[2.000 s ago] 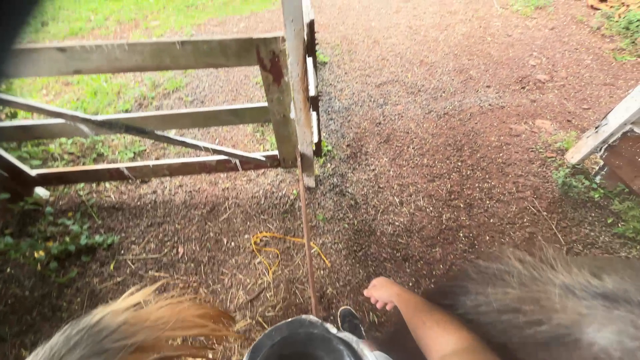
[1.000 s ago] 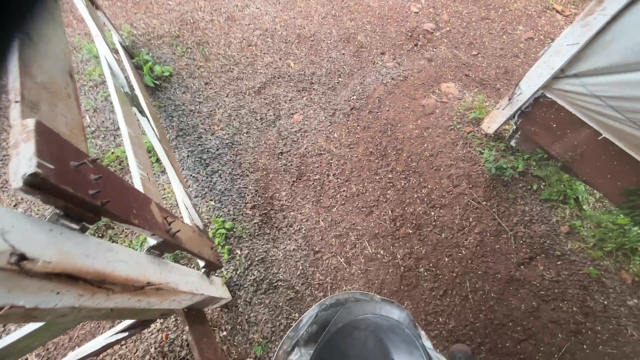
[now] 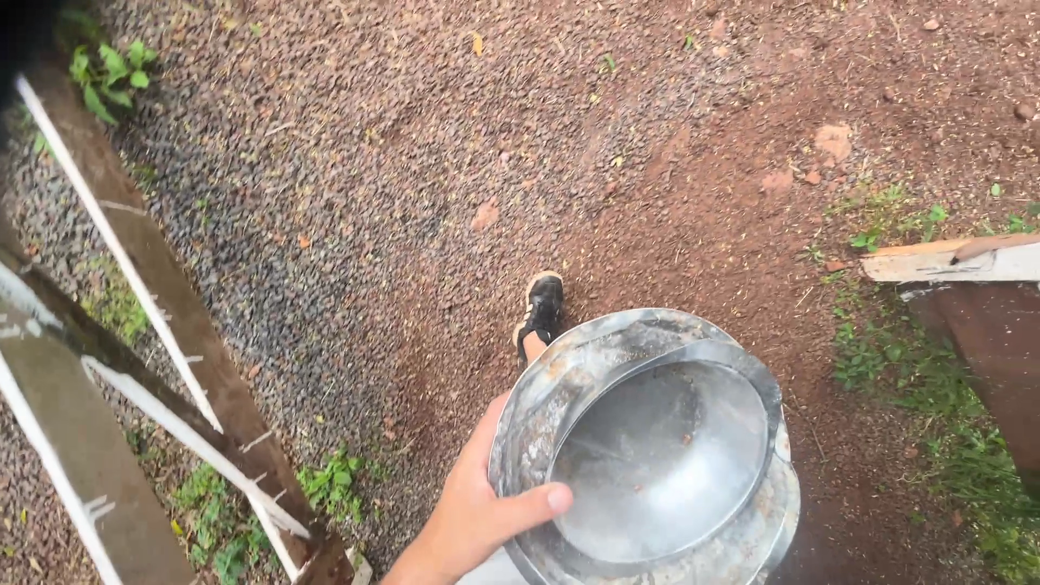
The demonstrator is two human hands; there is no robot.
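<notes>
My left hand (image 3: 479, 496) grips the left rim of a stack of worn grey metal basins, thumb over the edge and fingers hidden underneath. The top basin (image 3: 662, 463) is round and smooth inside, with a few small specks in it. Below it the wider basin's rim (image 3: 536, 422) is stained and dented. The stack is held in front of my body at the lower middle of the view. My right hand is out of sight.
A wooden gate or fence with protruding nails (image 3: 187, 341) stands at the left. At the right are a white-edged board (image 3: 959, 258) and a brown panel (image 3: 991, 357) over grass. My black shoe (image 3: 544, 305) is on reddish gravel ground (image 3: 422, 203).
The basin stack has come further up into view, with my left hand now visible on its rim. The view has moved past the gate post; the yellow rope and the animal hair seen earlier are gone.
</notes>
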